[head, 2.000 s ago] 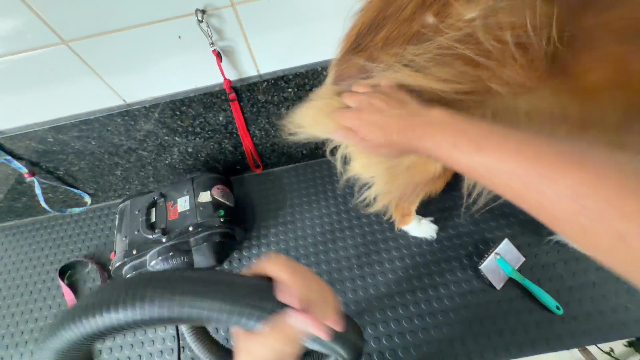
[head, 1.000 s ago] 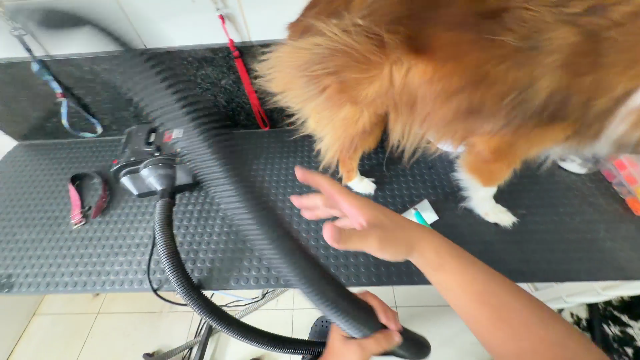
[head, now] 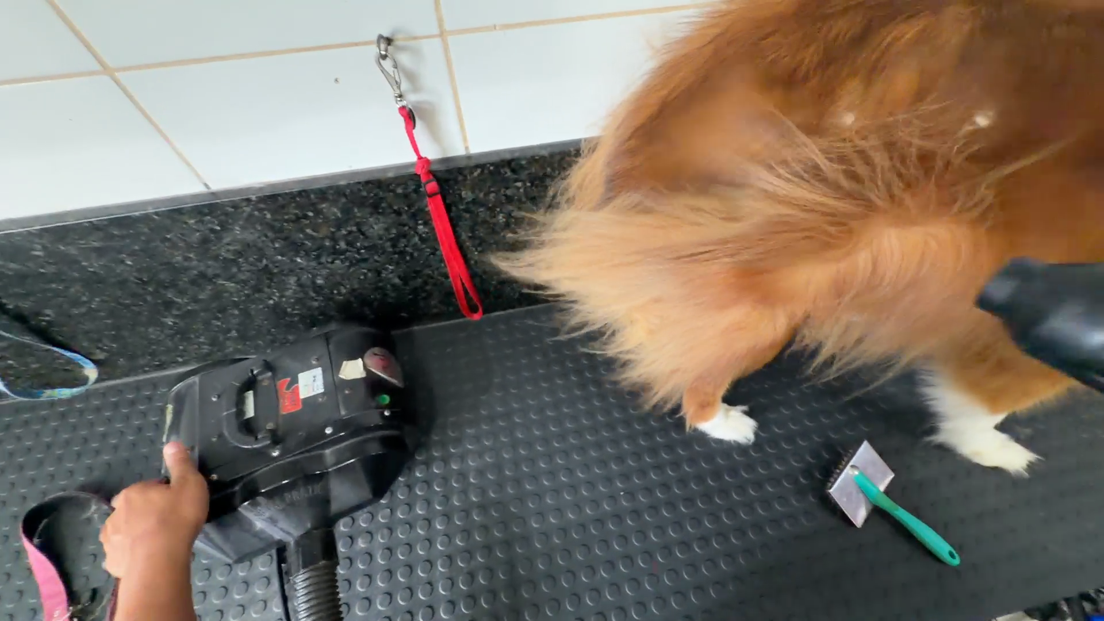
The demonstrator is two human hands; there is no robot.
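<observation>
My left hand [head: 155, 526] is at the left end of a black pet dryer [head: 289, 423], its thumb against the casing; its curled fingers are partly hidden. My right hand is out of view. At the right edge a black dryer nozzle [head: 1052, 319] points at a dog [head: 819, 216] with long reddish-brown fur and white paws, standing on the table. The fur on its flank is parted and ruffled. A slicker brush [head: 901, 513] with a teal handle lies near the dog's paws, bristles facing down and left.
The ribbed hose [head: 316, 591] leaves the dryer toward the bottom edge. A pink collar or strap [head: 47, 569] lies on the studded black rubber mat [head: 561, 517]. A red loop leash [head: 448, 246] hangs from a wall hook, and a blue loop [head: 73, 371] hangs at the far left.
My left hand has left the hose and moved to the dryer. My right hand, spread in front of the dog a second ago, has gone out of view. The nozzle is now at the right edge.
</observation>
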